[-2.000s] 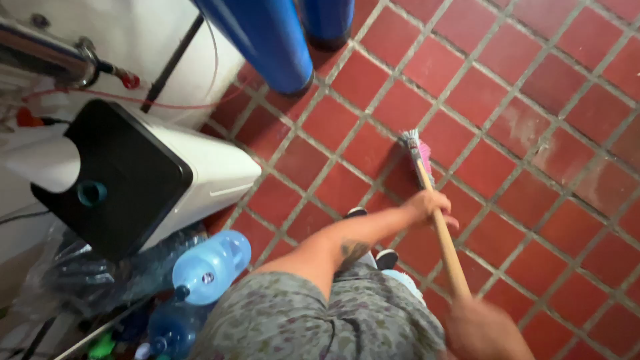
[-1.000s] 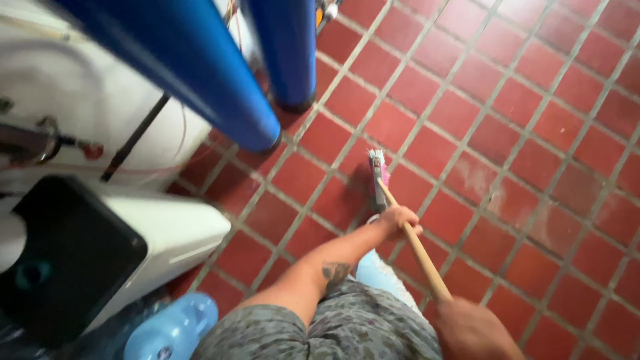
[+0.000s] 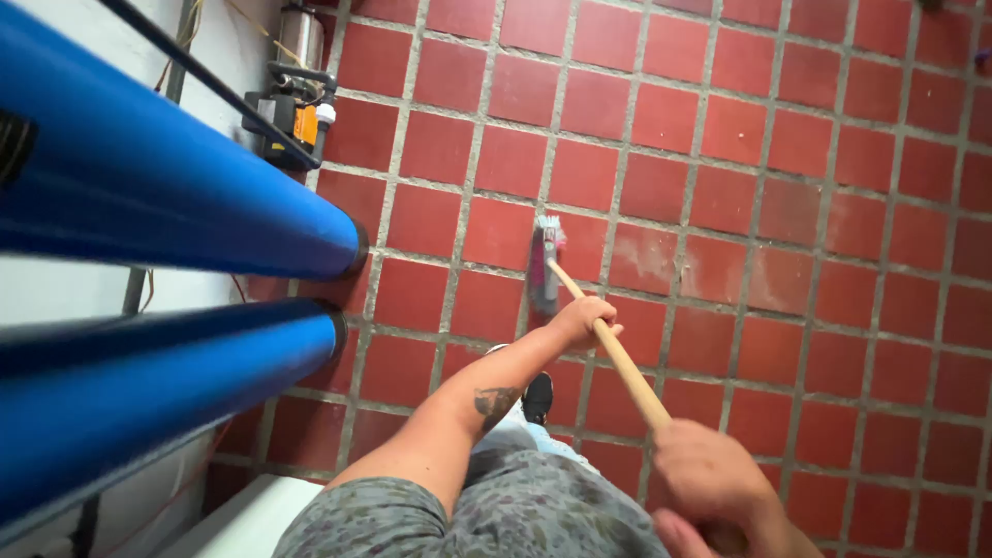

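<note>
A broom with a pale wooden handle [image 3: 629, 373] slants across the middle of the view. Its dark head with light bristles [image 3: 544, 260] rests on the red tile floor, beyond my feet. My left hand [image 3: 587, 322] is closed around the lower part of the handle, a short way from the head. Higher up, near the bottom edge, my right hand [image 3: 713, 480] grips the handle; it is somewhat blurred, and the handle's end is hidden by it.
Two large blue cylinders [image 3: 178, 163] lean in from the left, their dark ends near the floor. Beyond them stands a pump [image 3: 291, 124] with pipes by the white wall. A white casing [image 3: 248, 519] shows at lower left. Pale smudges [image 3: 643, 252] mark some tiles right of the broom.
The view has shifted a lot, bringing the pump and more of the blue cylinders into sight; the blue water bottles are out of view. Both hands still hold the broom handle.
</note>
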